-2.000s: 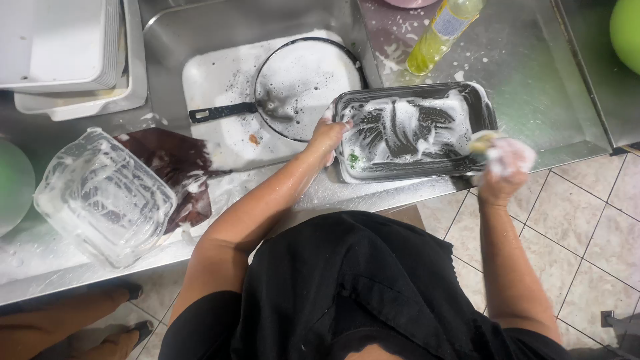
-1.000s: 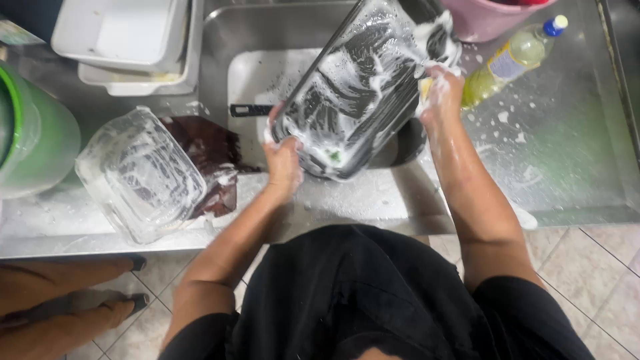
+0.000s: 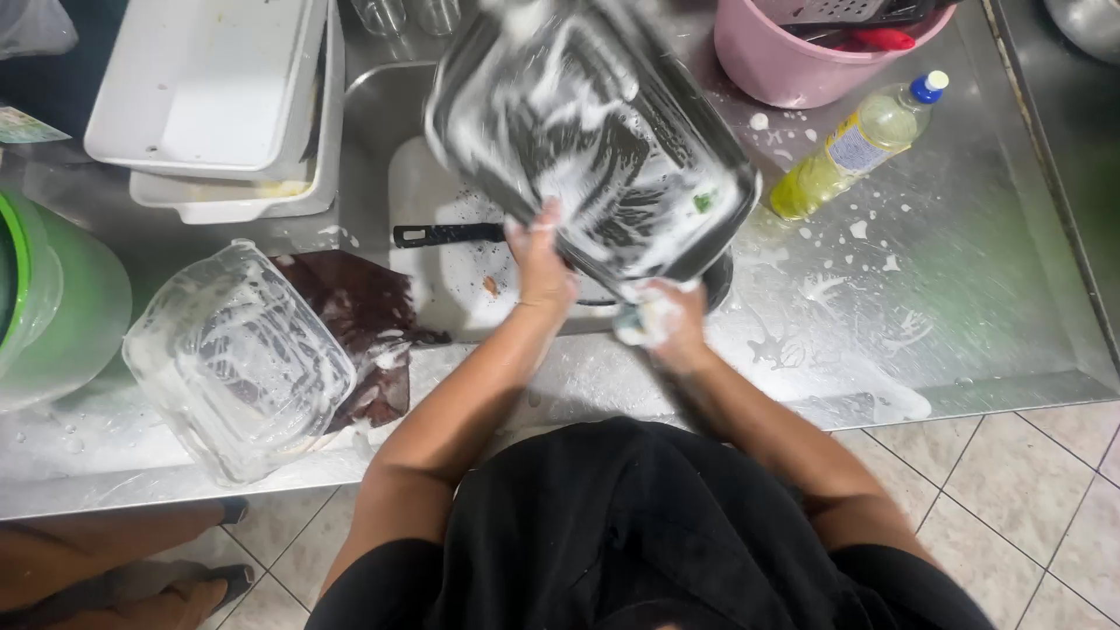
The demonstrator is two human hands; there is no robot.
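Observation:
A dark rectangular baking pan (image 3: 626, 144), streaked with white suds and bearing a green scrap, is held tilted above the sink. My left hand (image 3: 542, 267) grips its lower left edge. At the pan's lower corner, my right hand (image 3: 669, 324) is closed around a foam-covered sponge (image 3: 641, 320), touching the rim. Beneath the pan, a frying pan with a black handle (image 3: 451, 234) lies in the sink (image 3: 420, 302), mostly hidden. A soapy clear plastic container (image 3: 249, 367) rests on the left counter, partly over a dark brown cloth (image 3: 350, 306).
White baking dishes (image 3: 206, 87) are stacked at upper left, beside a green bucket (image 3: 66, 297). A pink bucket (image 3: 779, 61) with utensils and a bottle of yellow-green liquid (image 3: 853, 149) are at right. Two glasses (image 3: 381, 13) stand behind the sink. Another person's legs (image 3: 114, 551) show at lower left.
The baking pan has turned from level to steeply slanted and now hangs over the sink. My right hand, with the sponge, has moved from the pan's far right side to its lower corner.

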